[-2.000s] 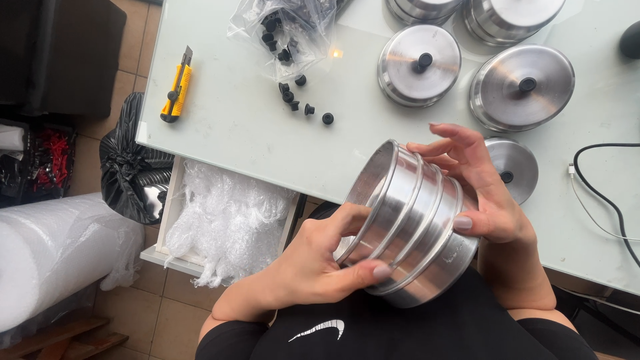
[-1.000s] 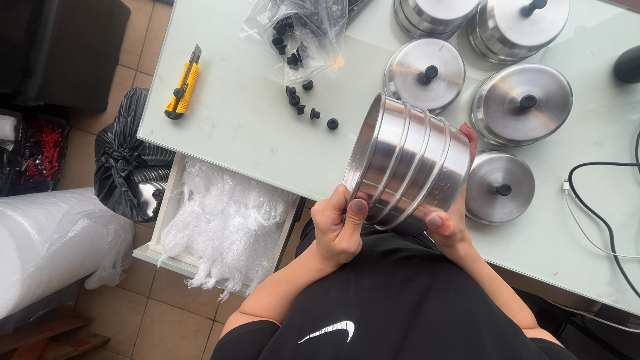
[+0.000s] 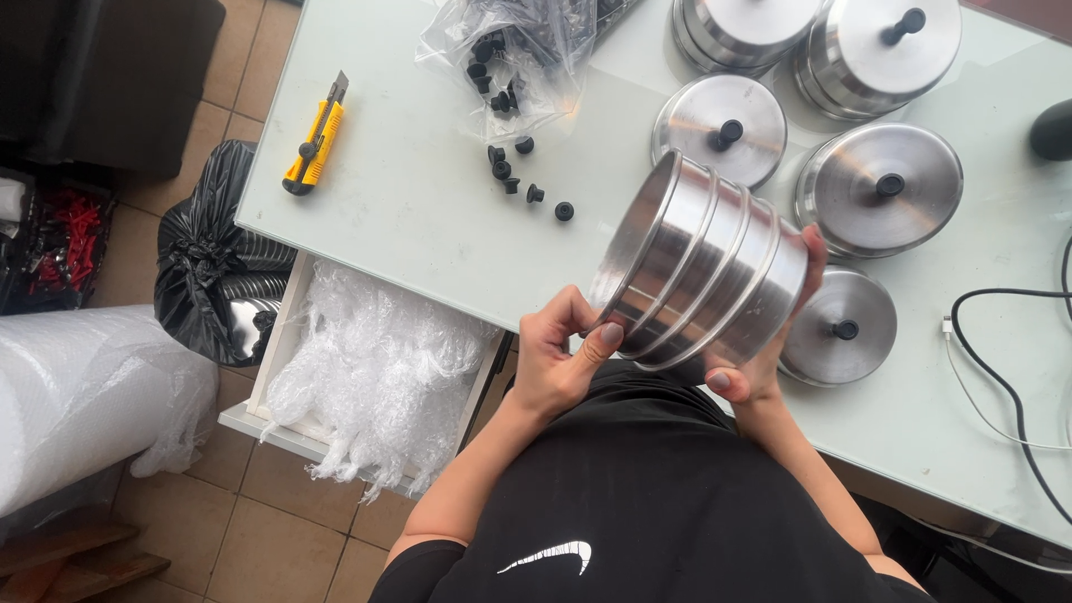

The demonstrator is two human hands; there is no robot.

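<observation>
A ribbed, shiny metal canister [image 3: 712,260] is tilted between my hands over the table's front edge, its open mouth toward the upper left. My left hand [image 3: 561,352] grips the rim, thumb on the outside. My right hand [image 3: 766,343] holds the base end, with the fingers partly hidden behind it. Just beyond lie metal lids with black knobs, one a small lid [image 3: 842,356] beside my right hand, another a round lid [image 3: 699,117] behind the canister. Several loose black plastic knobs [image 3: 534,193] lie left of it, near a clear plastic bag [image 3: 548,63] holding more.
A yellow snap-off utility knife [image 3: 322,134] lies at the left of the glass tabletop [image 3: 402,184]. Lidded metal pots [image 3: 879,159] stand at the right, near cables [image 3: 1005,389]. Below the table, a drawer [image 3: 285,335] stands pulled out with white netting [image 3: 377,360]; a bubble-wrap roll [image 3: 92,402] is farther left.
My right hand has shifted from the canister's upper side to its base end. My left hand has moved from its side to the rim. The canister has turned somewhat, and remains held in both.
</observation>
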